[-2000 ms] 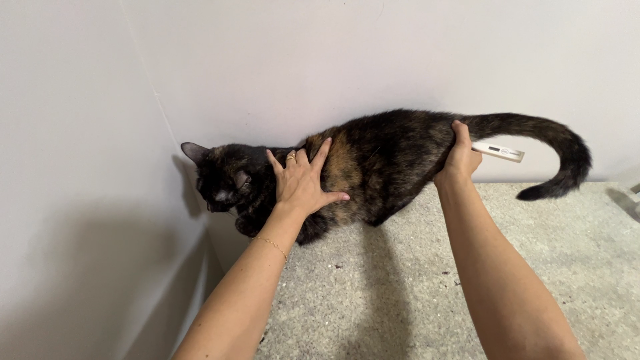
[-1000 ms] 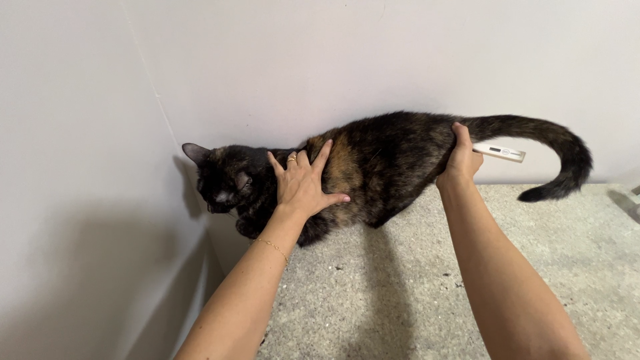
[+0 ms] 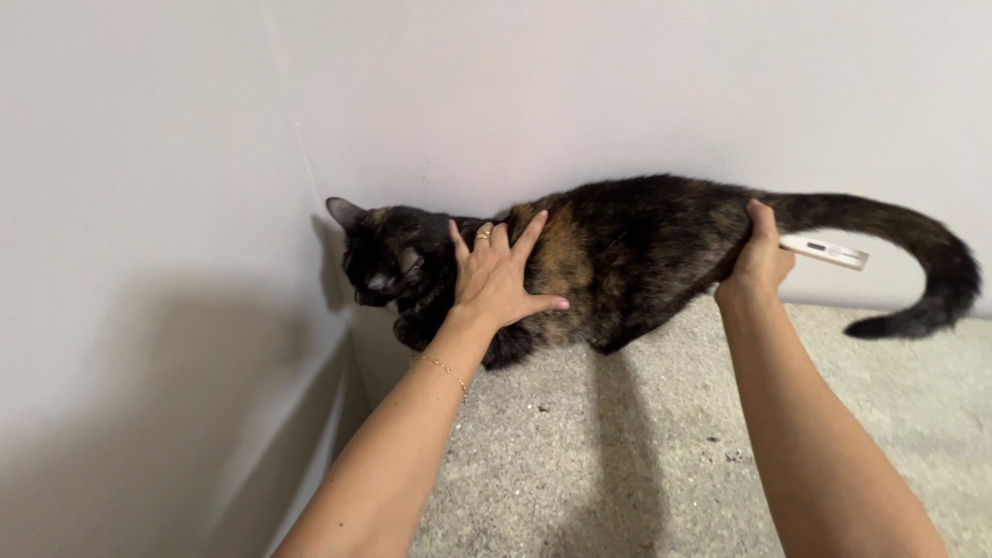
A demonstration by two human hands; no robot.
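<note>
A tortoiseshell cat (image 3: 651,248) stands along the wall, its head low at the left and its tail curling to the right. Spread over its shoulder and upper side lies my left hand (image 3: 496,275), fingers apart, with a ring and a thin bracelet on that arm. My right hand (image 3: 756,260) is at the cat's rear, thumb up near the tail base. A white digital thermometer (image 3: 833,252) sticks out to the right from behind that hand, under the tail. Its other end and most of my right fingers are hidden.
A pale wall (image 3: 542,93) runs behind the cat and meets another wall (image 3: 155,194) in a corner by its head. Below is a speckled, stone-like surface (image 3: 535,465) with a few dark specks. Shadows fall on the left wall and this surface.
</note>
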